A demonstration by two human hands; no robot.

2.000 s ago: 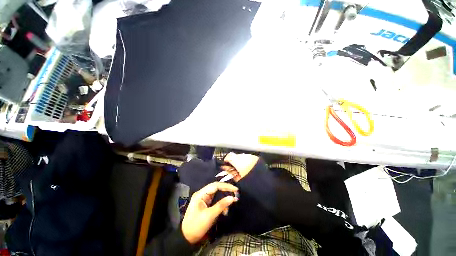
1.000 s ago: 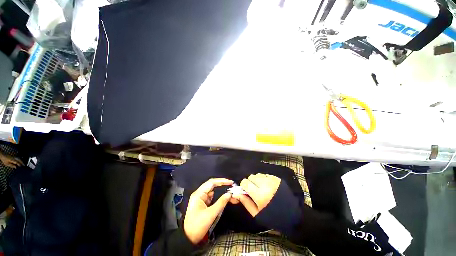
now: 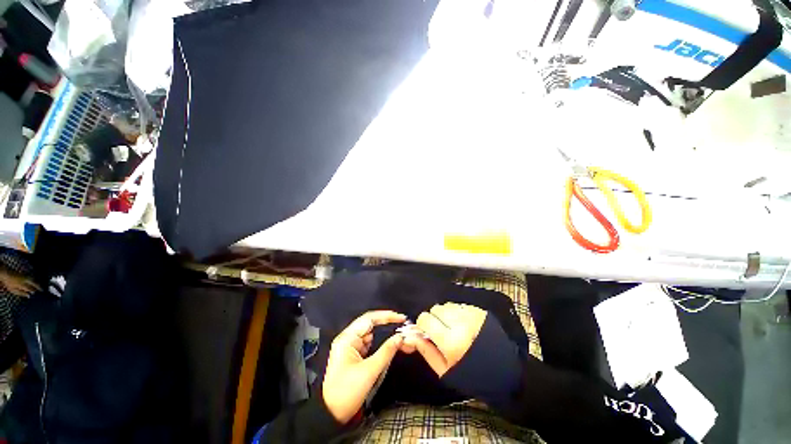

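Note:
My left hand (image 3: 356, 360) and my right hand (image 3: 449, 334) meet over my lap, fingertips almost touching. Between them they pinch a small pale piece (image 3: 409, 330), too small to name surely. Dark navy cloth (image 3: 373, 290) lies over my lap around the hands, and part of it covers my right wrist. A large navy-black garment panel (image 3: 269, 121) with a white line along its left side lies on the white table (image 3: 390, 204). Fabric shears (image 3: 604, 208) with one red and one yellow-orange loop lie on the table at right.
A white sewing machine (image 3: 694, 39) with a blue stripe stands at upper right. Orange-yellow tape (image 3: 477, 242) is at the table edge. A lattice basket (image 3: 69, 156) of oddments is at left, a dark garment (image 3: 104, 338) below it. White scraps (image 3: 642, 334) lie below the table at right.
Since two seconds ago both hands have come together at the small piece, and the right hand has turned. The view has shifted slightly. Over the last second the hands have barely moved.

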